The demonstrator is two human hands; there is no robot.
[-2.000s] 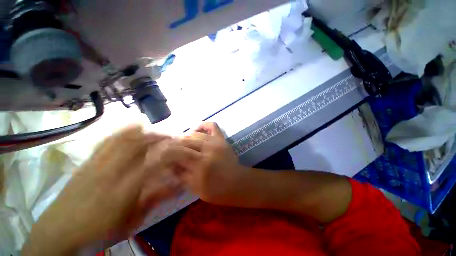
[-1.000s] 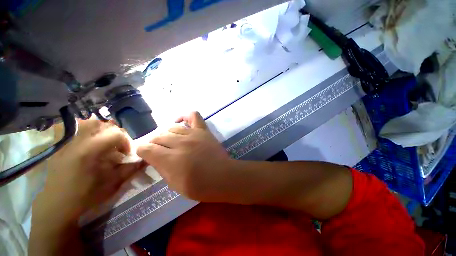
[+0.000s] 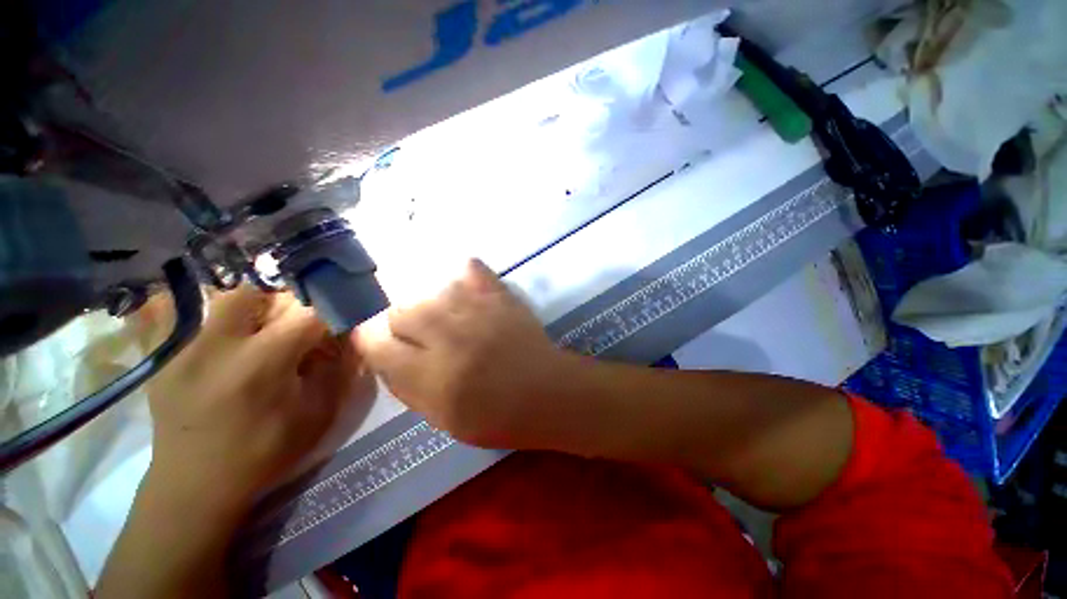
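Observation:
The white sewing machine head (image 3: 281, 105) with blue lettering fills the upper left. A dark grey cylindrical attachment (image 3: 342, 287) hangs beside the needle area, which is mostly hidden. My left hand (image 3: 252, 374) is at the left, below the needle area, with fingers bent. My right hand (image 3: 468, 357) lies on the white machine bed (image 3: 515, 211) just right of the attachment, fingers curled and close to my left hand. Any cloth between the fingers is hidden by the hands and the glare. Pale cloth (image 3: 47, 386) lies left of my left hand.
A ruler strip (image 3: 714, 266) runs along the front edge. White scraps (image 3: 696, 64) lie behind. A green-handled tool (image 3: 772, 100) and a dark strap bundle (image 3: 872, 170) lie at the right. A blue basket (image 3: 924, 404) and crumpled cloth (image 3: 989, 298) are at far right.
Both hands have moved from in front of the attachment to beside and under it, and my left hand is further back. Since one second ago they have shifted only slightly; the camera view has shifted too.

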